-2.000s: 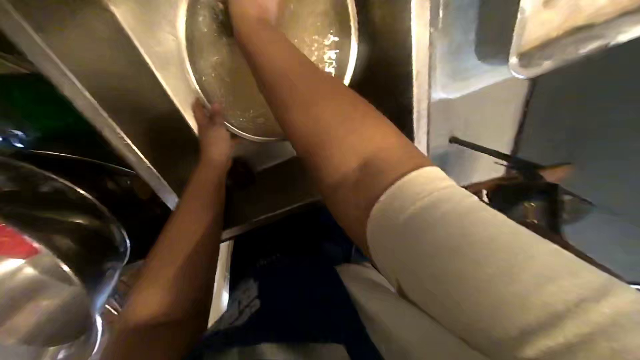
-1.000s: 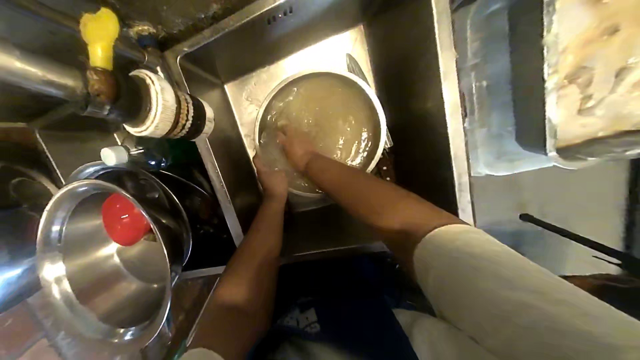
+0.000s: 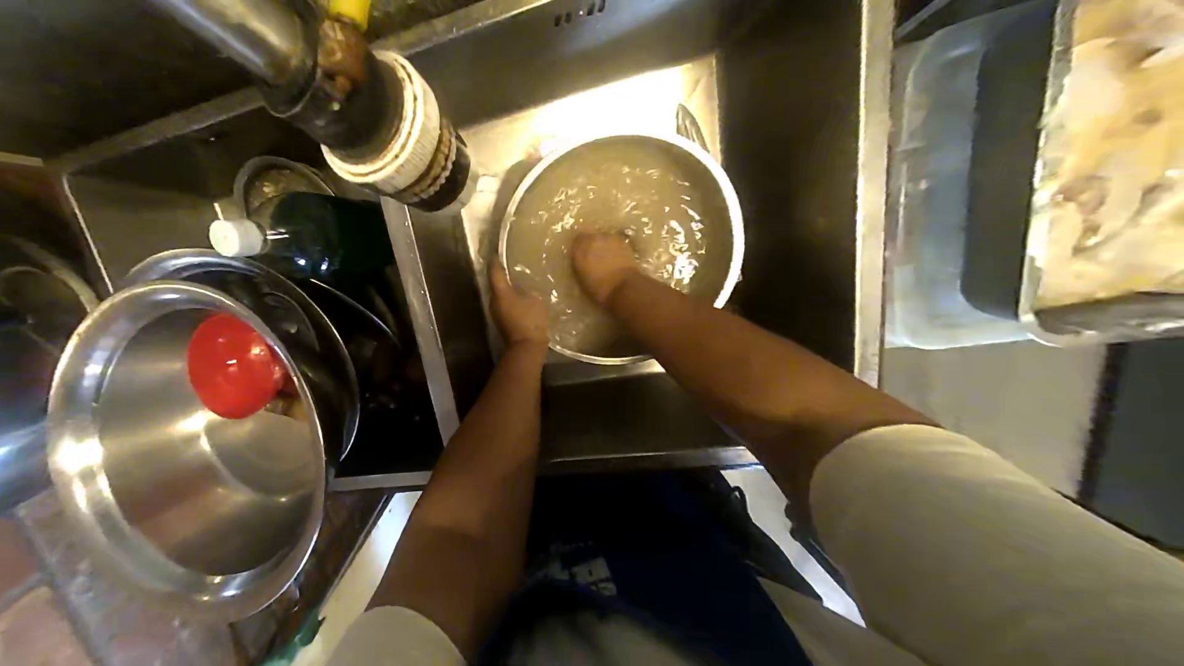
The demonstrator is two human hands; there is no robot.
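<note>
A round metal bowl (image 3: 737, 231) full of cloudy water stands in a stainless steel sink (image 3: 786, 185). My left hand (image 3: 520, 310) is against the bowl's lower left side, its thumb side along the rim; the fingers behind the wall are hidden. My right hand (image 3: 603, 264) is dipped into the water near the bowl's middle, fingers under the surface, so whether they hold anything does not show. Ripples surround it. Behind the bowl, part of a dark utensil or blade (image 3: 689, 125) leans at the sink's back corner.
A pipe with a white threaded collar (image 3: 393, 139) juts over the sink's left edge. Left of it are a dark green bottle with a white cap (image 3: 236, 238) and a steel bowl (image 3: 79, 462) holding a red round object (image 3: 233, 365). At right lie plastic and metal trays (image 3: 934, 314).
The view has shifted strongly since two seconds ago. My right hand has moved from the bowl's far side toward its middle, and my left hand stays at its left side.
</note>
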